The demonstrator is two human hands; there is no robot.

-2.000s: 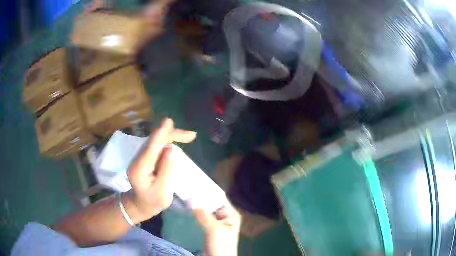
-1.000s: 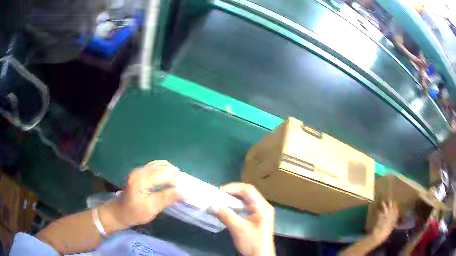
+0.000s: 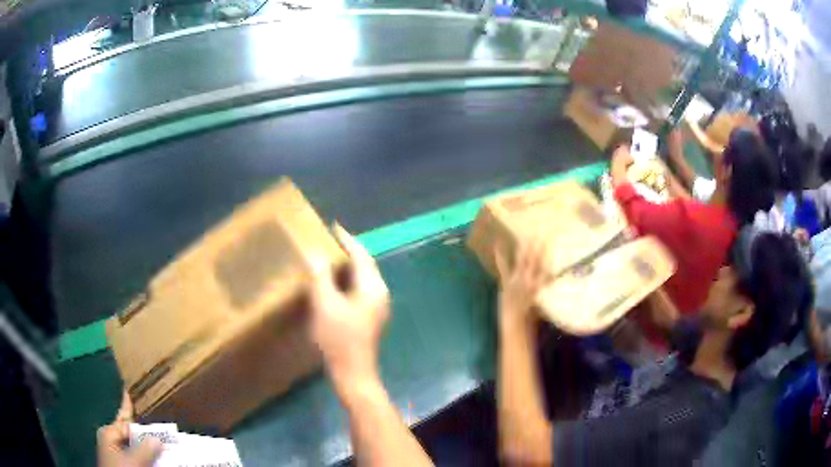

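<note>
A closed brown carton (image 3: pixel 210 315) with a dark printed patch lies tilted at the left, over the green worktop (image 3: pixel 437 328) and its bright green edge strip. My right hand (image 3: pixel 353 306) grips the carton's right end, with some fingers hidden behind its edge. My left hand (image 3: pixel 128 442) is low at the left, partly cut off by the bottom edge. It holds a white label sheet (image 3: pixel 187 447) with printed rows, and its fingertips touch the carton's lower left corner.
A neighbouring worker's hand (image 3: pixel 524 274) rests on another carton (image 3: pixel 551 223) with a raised flap (image 3: pixel 610 285) to the right. A person in red (image 3: pixel 683 233) sits beyond. A dark conveyor belt (image 3: pixel 410 141) runs behind the worktop. An open carton (image 3: pixel 592 119) stands farther back.
The view has swung right, from stacked cartons to the worktop and workers. My right hand has let go of the white sheet and taken hold of the carton. My left hand has moved down left.
</note>
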